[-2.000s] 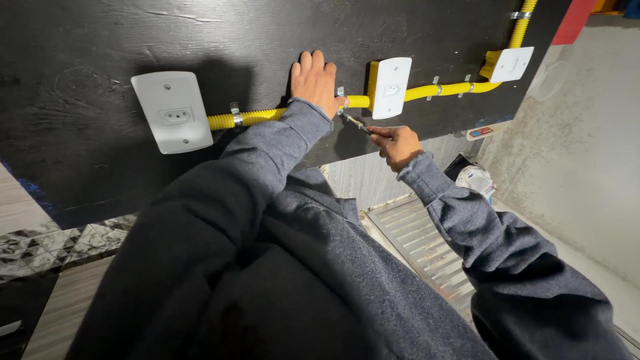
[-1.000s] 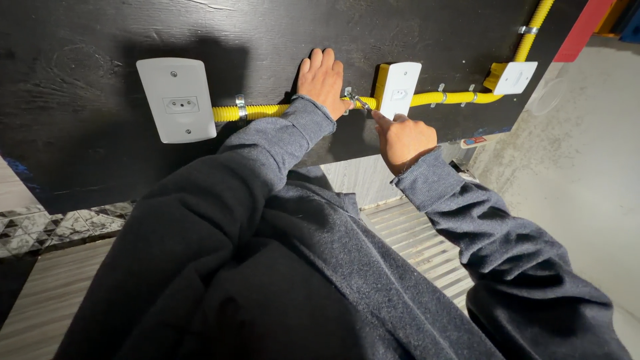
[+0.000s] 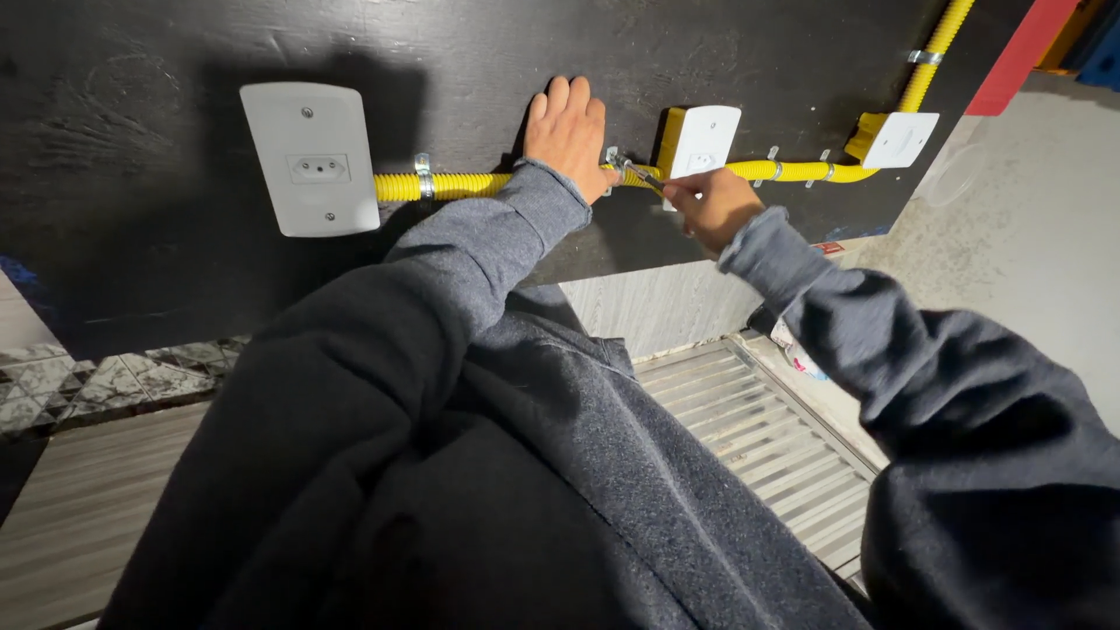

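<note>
Yellow corrugated conduit (image 3: 468,185) runs across a black board (image 3: 490,52), fixed with metal clamps. My left hand (image 3: 570,131) lies flat on the board, fingers pointing up, its thumb over the conduit beside one metal clamp (image 3: 611,157). In my right hand (image 3: 719,208) is a screwdriver (image 3: 643,174), its shaft slanting up left to that clamp's upper end; the exact tip contact is too small to tell. Just behind my right hand stands a yellow box with a white outlet plate (image 3: 710,131). A larger white outlet plate (image 3: 311,162) sits to the left.
Farther right, a white cover plate (image 3: 906,140) on a yellow box joins the conduit, which turns upward through another clamp (image 3: 925,58). A red panel (image 3: 1019,61) adjoins the board's right edge. Below lie a slatted metal grate (image 3: 770,437) and patterned tiles (image 3: 114,385).
My right hand, lower and farther from the clamp two seconds ago, has moved up close in front of the middle outlet plate. The left hand stays on the board beside the clamp.
</note>
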